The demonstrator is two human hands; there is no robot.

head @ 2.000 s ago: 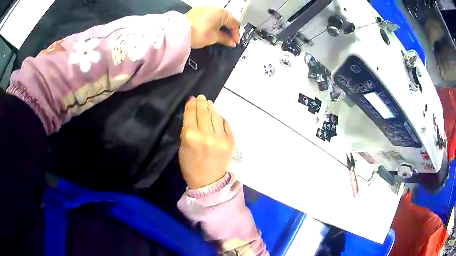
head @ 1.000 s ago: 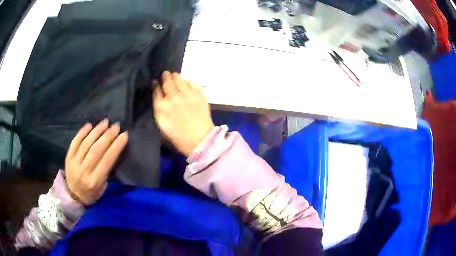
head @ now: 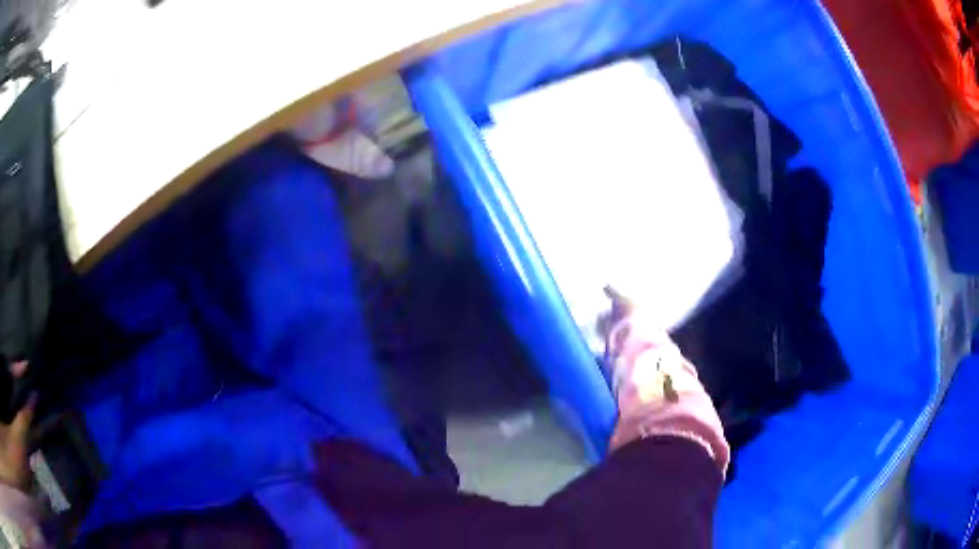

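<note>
A stack of bright white sheets (head: 612,182) lies in the blue plastic bin (head: 896,268). My right hand (head: 616,306) reaches into the bin at the near edge of the white sheets. Only a small, washed-out part of it shows past the pink sleeve, so its grip cannot be told. My left hand (head: 15,440) is at the far left edge, cut off and dark, beside the black fabric panel (head: 24,214). Whether it holds the fabric cannot be told.
Black pieces (head: 789,290) lie in the bin beside the white sheets. The white table (head: 215,86) with its wooden edge is at the upper left. Blue cloth (head: 290,279) covers my lap. Orange-red material (head: 896,86) is beyond the bin at the upper right.
The view has swung right and down to the bin. My right hand has left the black fabric and moved into the bin. My left hand now shows only at the left edge.
</note>
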